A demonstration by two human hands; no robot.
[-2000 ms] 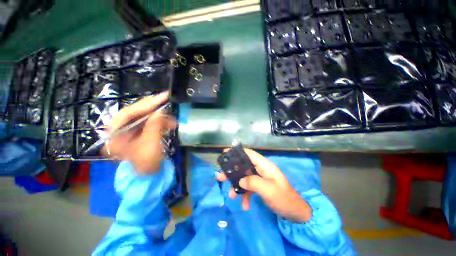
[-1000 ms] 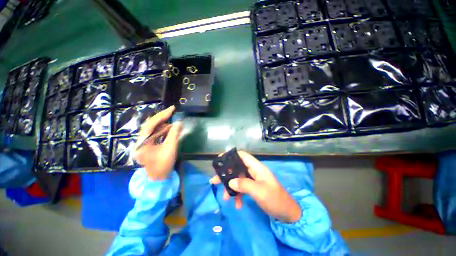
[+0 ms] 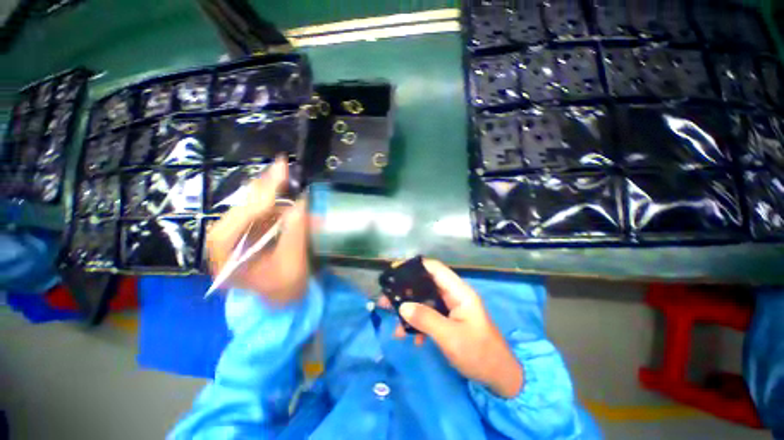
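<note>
My right hand (image 3: 464, 322) holds a black plastic housing (image 3: 413, 288) above my lap at the bench edge, thumb on its face. My left hand (image 3: 268, 236), blurred, is at the bench edge over the left tray's lower right corner. It holds silvery tweezers (image 3: 241, 258), tips pointing down-left, away from the housing. The small black parts box (image 3: 365, 176) sits beyond my left hand, between the trays. Thin yellow rings (image 3: 348, 137) lie in it. I cannot tell whether anything small is in my left fingers.
The left compartment tray (image 3: 249, 137) holds parts in some pockets. The right compartment tray (image 3: 550, 232) has holed housings in its upper rows. Another tray (image 3: 39, 142) is at far left. A blue bin (image 3: 176, 331) is below left, a red stool (image 3: 696, 352) at right. Blue sleeves show at both sides.
My left hand swung from over the left tray toward the bench edge, its tweezers now tilting down-left. My right hand keeps the housing at nearly the same place. The whole view shifts slightly.
</note>
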